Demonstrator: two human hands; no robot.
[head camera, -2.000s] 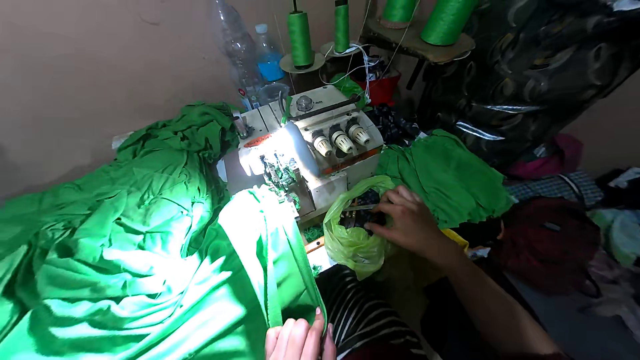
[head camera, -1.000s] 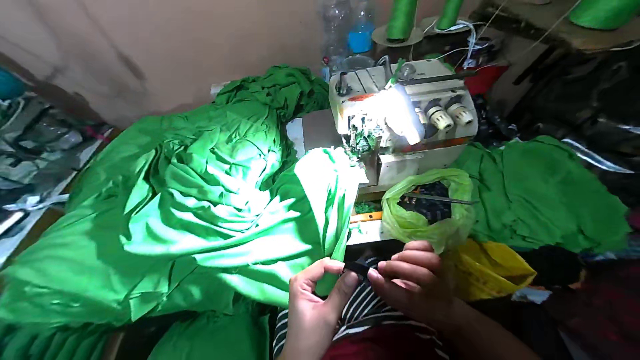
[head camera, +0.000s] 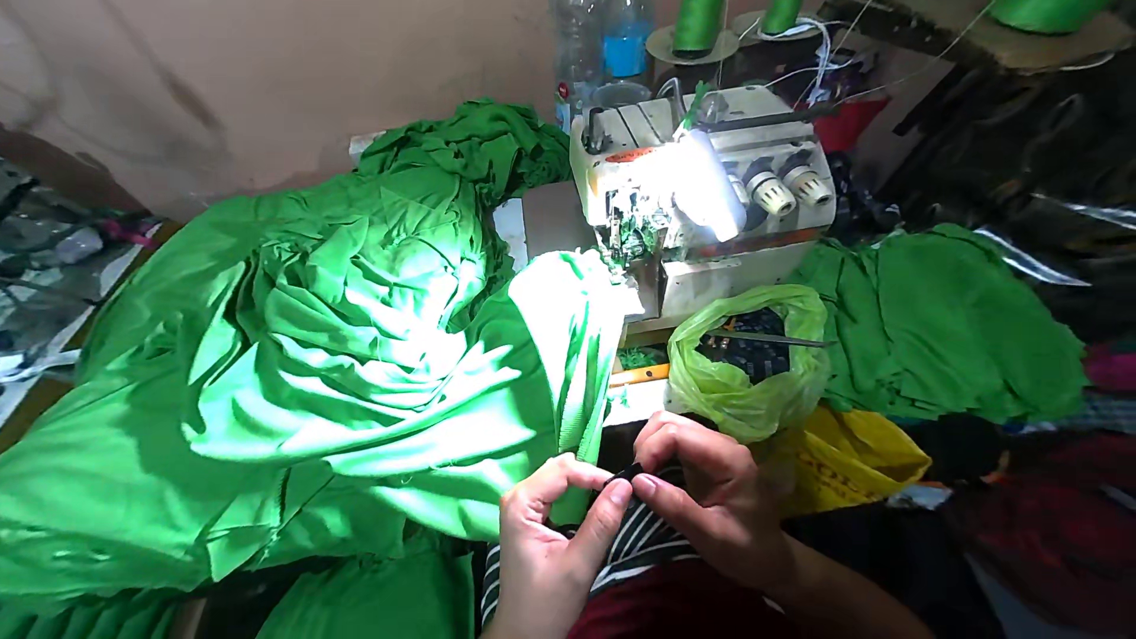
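Note:
My left hand (head camera: 559, 532) and my right hand (head camera: 710, 497) meet at the lower middle, their thumbs and fingertips pinching a small black piece (head camera: 624, 475), perhaps a fabric label. Behind them a white overlock sewing machine (head camera: 728, 275) stands under a bright lamp. Green fabric (head camera: 355, 355) lies heaped to the left, with one end at the machine's needle area. Just beyond my right hand, a light-green plastic bag (head camera: 710, 399) stands open, holding small dark pieces (head camera: 754, 351), with metal tweezers or scissors (head camera: 772, 338) lying across it.
Stacked green fabric pieces (head camera: 958, 328) lie right of the machine. A yellow plastic bag (head camera: 852, 453) hangs below the light-green one. Green thread cones (head camera: 699, 27) and plastic bottles (head camera: 627, 44) stand behind. Clutter lies on a surface at the far left.
Two seconds ago my right hand was at the light-green bag and my left hand on the green fabric; now both are together on the black piece. The view has swung left.

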